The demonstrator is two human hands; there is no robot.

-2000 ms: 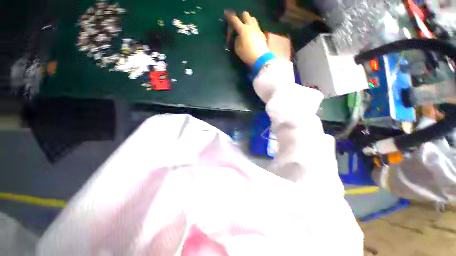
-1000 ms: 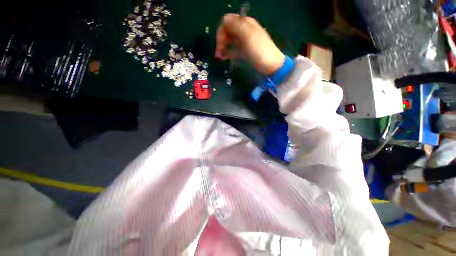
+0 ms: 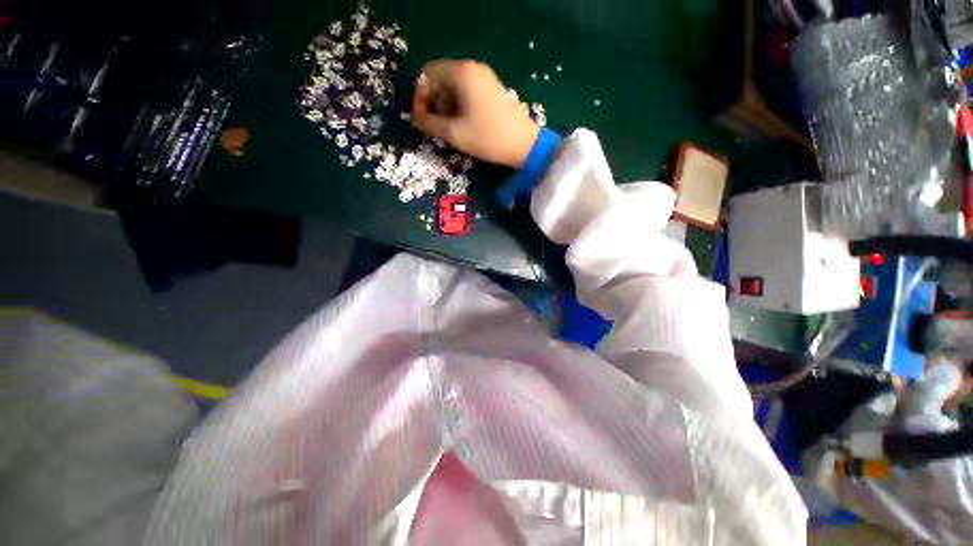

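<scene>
My right hand [image 3: 469,107], with a blue strap [image 3: 530,167] on its wrist, is over the mat, right of a pile of silver-and-dark small parts [image 3: 350,85]. Its fingers are curled; I cannot tell whether they hold anything. A heap of white small parts [image 3: 411,173] lies just below the hand. A red housing [image 3: 455,214] lies at that heap's near edge, beside a few tiny pieces, with dark and pale details inside. My left hand is not in view.
Shiny black trays [image 3: 176,133] lie at the left, near a small orange-brown piece [image 3: 235,140]. A wooden-framed box [image 3: 701,187], a white box unit [image 3: 784,251] and clear trays [image 3: 870,117] are at the right. A person's pale sleeve [image 3: 907,459] shows far right.
My right hand has moved left across the mat, from near the framed box to beside the dark parts pile. The view has shifted, so the bench things appear farther right and lower.
</scene>
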